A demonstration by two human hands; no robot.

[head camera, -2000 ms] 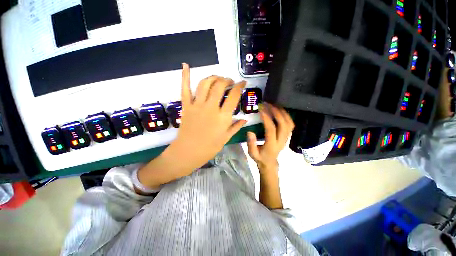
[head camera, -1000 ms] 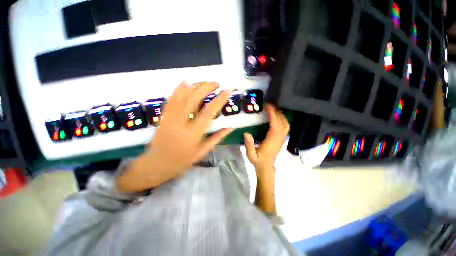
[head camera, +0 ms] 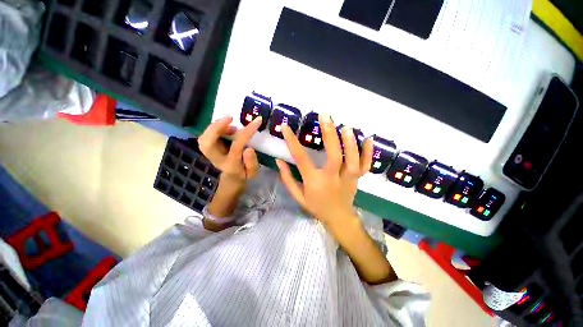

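A row of several strapless smartwatches (head camera: 406, 168) with lit screens lies along the near edge of the white board (head camera: 249, 70). My left hand (head camera: 230, 150) is at the left end, its index fingertip on the lower part of the leftmost watch (head camera: 256, 107). My right hand (head camera: 329, 175) is spread over the row, its index fingertip at the bottom of the second watch (head camera: 285, 117) and its other fingers over the third and fourth, partly hiding them. Neither hand grips anything. A smartphone (head camera: 541, 132) lies at the board's right end, with a small red mark on its screen.
A black foam strip (head camera: 387, 73) and two dark pads (head camera: 415, 14) lie beyond the row, beside a printed sheet (head camera: 489, 38). A foam tray (head camera: 144, 48) holds dark-screened watches at left. An empty-looking tray (head camera: 185, 172) sits low. Red stools (head camera: 41, 239) stand at left.
The view has turned toward the left end of the row. My left hand has moved onto the leftmost watch; my right hand has moved from the right end to the watches beside it.
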